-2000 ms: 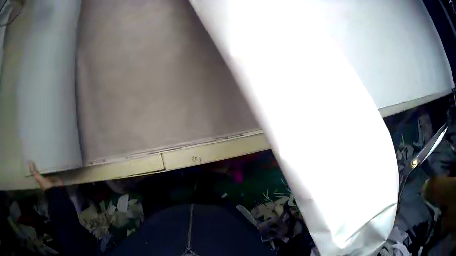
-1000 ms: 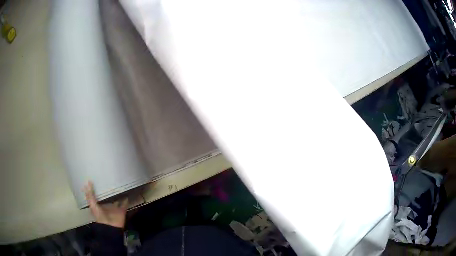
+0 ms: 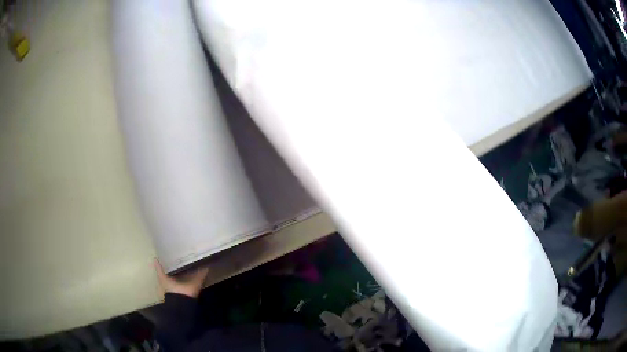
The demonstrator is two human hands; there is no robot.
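A thick pale roll-like folded section of the lay (image 3: 179, 137) lies across the table, its layered edge facing me. My left hand (image 3: 180, 280) is at its near left corner, fingers at the outer side and thumb below the edge; the grip is partly hidden. White marker paper (image 3: 385, 179) covers the lay to the right, and a broad flap hangs over the table edge towards me. A narrow wedge of grey-brown fabric (image 3: 271, 165) shows between fold and paper. My right hand is not visible.
The cream table (image 3: 69, 179) extends left, with a yellow fitting (image 3: 20, 47) at its far left. Blurred shears (image 3: 583, 260) show right of the flap, beside a tan object (image 3: 601, 218). Fabric scraps (image 3: 361, 323) lie on the green floor below.
The folded section and my left hand have shifted right in view. The exposed grey-brown fabric has narrowed to a wedge, and more bare table shows. The shears appear lower and less clearly.
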